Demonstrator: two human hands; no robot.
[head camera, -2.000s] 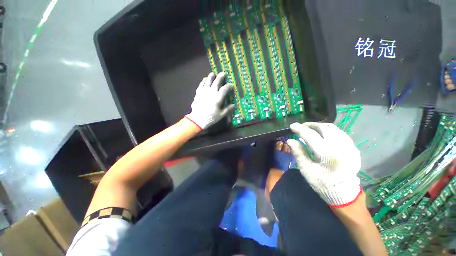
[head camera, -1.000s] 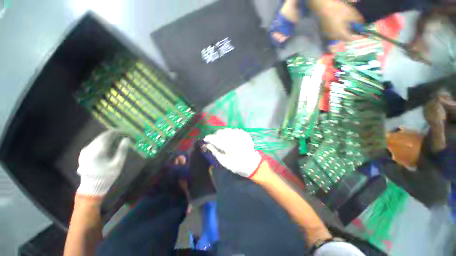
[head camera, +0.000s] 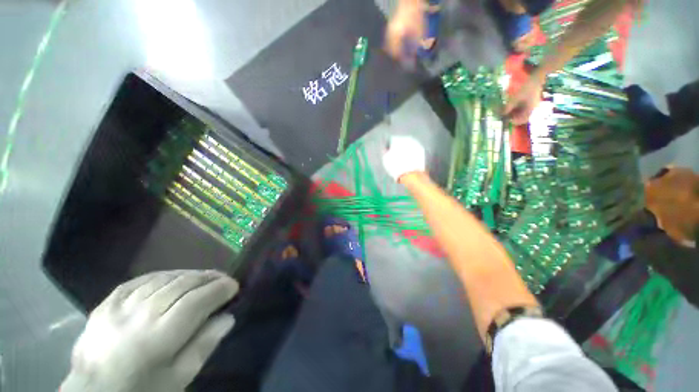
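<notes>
The black bin (head camera: 107, 230) lies at the left, with several strip circuit boards (head camera: 218, 187) side by side against its right side. My left hand (head camera: 157, 329), in a white knit glove, is large at the lower left, over the bin's near side; whether it grips the rim is unclear. My right hand (head camera: 404, 157), gloved and small, is stretched forward beside the printed black sheet (head camera: 283, 92); its fingers are hard to make out. Just beyond it lie faint dark blue side cutters (head camera: 388, 109). One strip circuit board (head camera: 352, 96) lies on the printed sheet.
Waste rails (head camera: 368, 205) are scattered over the floor near my feet, with red material under them. A large loose board pile (head camera: 544, 207) lies at the right. Another person's hand (head camera: 525, 99) reaches into it. Another person's hand (head camera: 405, 34) is blurred beyond the printed sheet.
My right hand has moved forward, away from my knee. My left hand has moved toward me, out over the bin's near side. A single board now shows on the printed sheet.
</notes>
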